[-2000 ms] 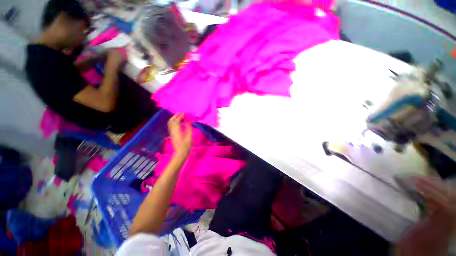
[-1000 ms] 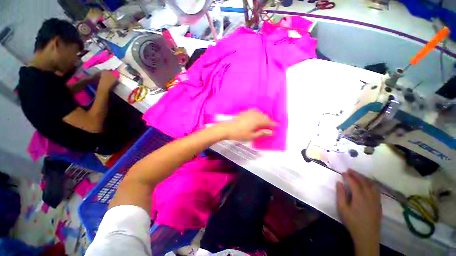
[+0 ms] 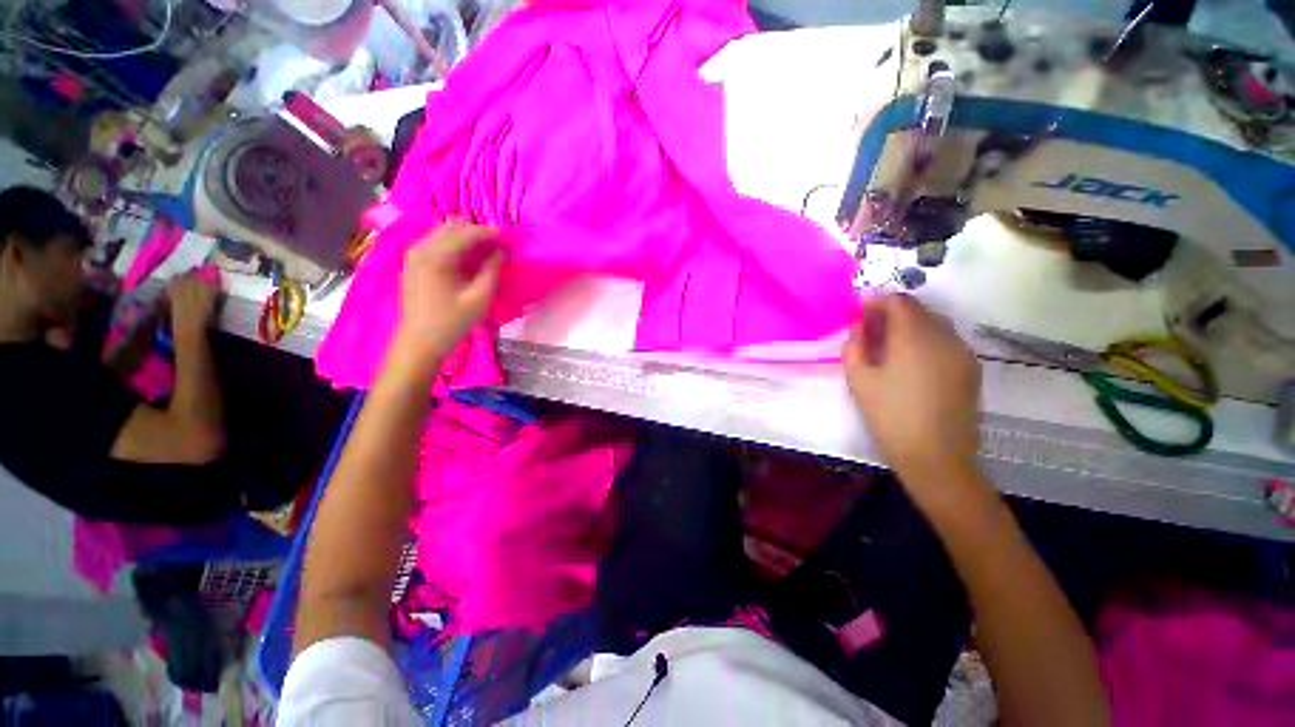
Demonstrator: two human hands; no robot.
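Observation:
A large bright pink garment panel (image 3: 582, 156) lies across the white table, and its right corner reaches the needle area of the sewing machine (image 3: 1051, 185). My left hand (image 3: 452, 296) is closed on the panel's front edge at the left, near the table edge. My right hand (image 3: 913, 376) has its fingertips on the panel's right corner, just in front of the presser foot. The fingers of both hands hide the cloth they pinch. The presser foot is too small to see clearly.
Scissors (image 3: 1150, 391) with green and yellow handles lie right of my right hand. A blue basket (image 3: 315, 518) with pink cloth (image 3: 518, 518) stands below the table edge. Another person (image 3: 107, 412) sits at a machine (image 3: 270, 192) at left. A pink heap (image 3: 1200, 668) is at lower right.
The view has shifted towards the sewing machine. The panel has moved right to the needle area. My right hand has gone from the bare table edge to the panel's corner; my left hand grips farther left.

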